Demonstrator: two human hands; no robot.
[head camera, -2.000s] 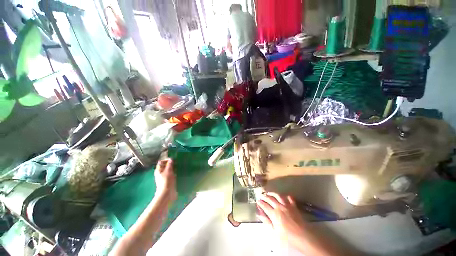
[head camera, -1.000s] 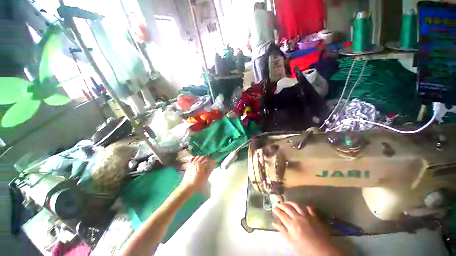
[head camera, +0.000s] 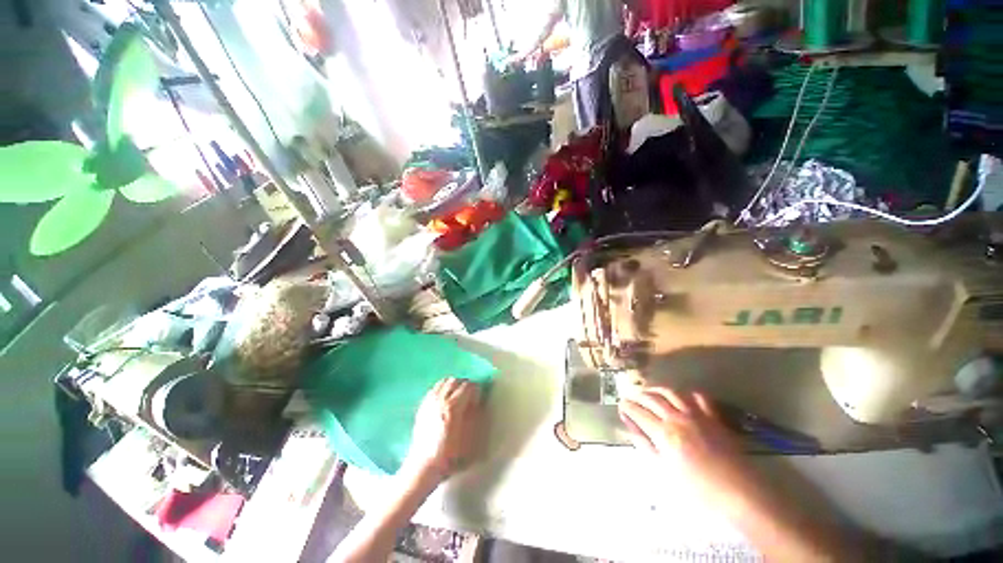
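Observation:
A flat green fabric panel (head camera: 379, 385) lies on the white table left of the sewing machine. My left hand (head camera: 451, 423) rests on its right edge, fingers pointing up; whether it grips the cloth is hard to tell. My right hand (head camera: 676, 423) is at the beige sewing machine (head camera: 770, 297), its fingertips beside the needle plate (head camera: 592, 387) under the needle area. No cloth shows under the presser foot. A slim blue-and-dark tool (head camera: 781, 435) lies under the machine arm, right of my right hand.
A crumpled green cloth heap (head camera: 500, 269) lies behind the panel. A pale handle (head camera: 530, 299) on a bent rod is left of the machine head. Plastic bags (head camera: 385, 231), a slanted pole (head camera: 264, 148) and a green fan (head camera: 105, 165) are at left. A person (head camera: 594, 55) stands behind.
My left hand has moved down toward me from the rear cloth and now touches the green panel, which lies nearer the machine. My right hand stays by the needle. The camera view has shifted.

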